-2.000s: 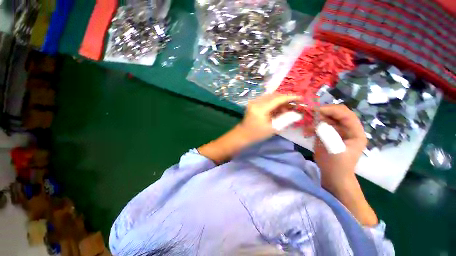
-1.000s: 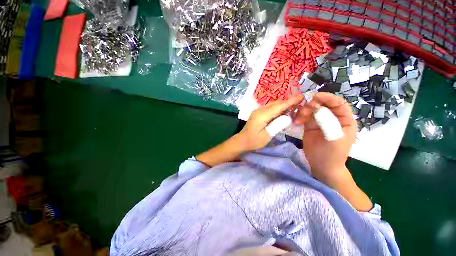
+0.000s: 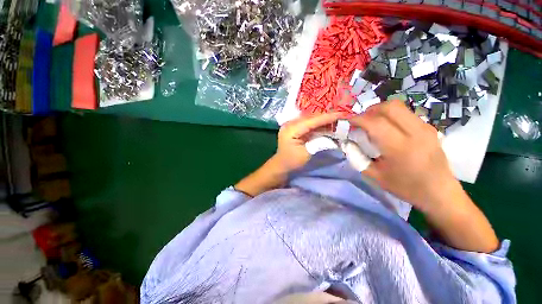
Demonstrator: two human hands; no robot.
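My left hand (image 3: 302,142) and my right hand (image 3: 404,151) meet at the near edge of the white sheet (image 3: 466,151). Both have white finger cots. A small pale square plate (image 3: 343,129) is held between their fingertips; which fingers grip it, and any part behind it, is hard to tell. Red plastic strips (image 3: 339,62) lie heaped just beyond my hands. A loose pile of square grey and white plates (image 3: 431,68) lies to their right, partly behind my right hand.
Small metal fittings (image 3: 252,35) lie on a clear plastic bag (image 3: 229,95) left of the strips. A second metal heap (image 3: 128,68) lies farther left, beside a red block (image 3: 85,71) and blue strip (image 3: 41,71). The red tray (image 3: 416,10) is beyond the plates. Crumpled plastic (image 3: 522,126) lies right.
My right hand has turned over, back upward, and its forearm has swung right. A pale plate now shows between the fingertips. The view has shifted, so the tray sits higher in the picture.
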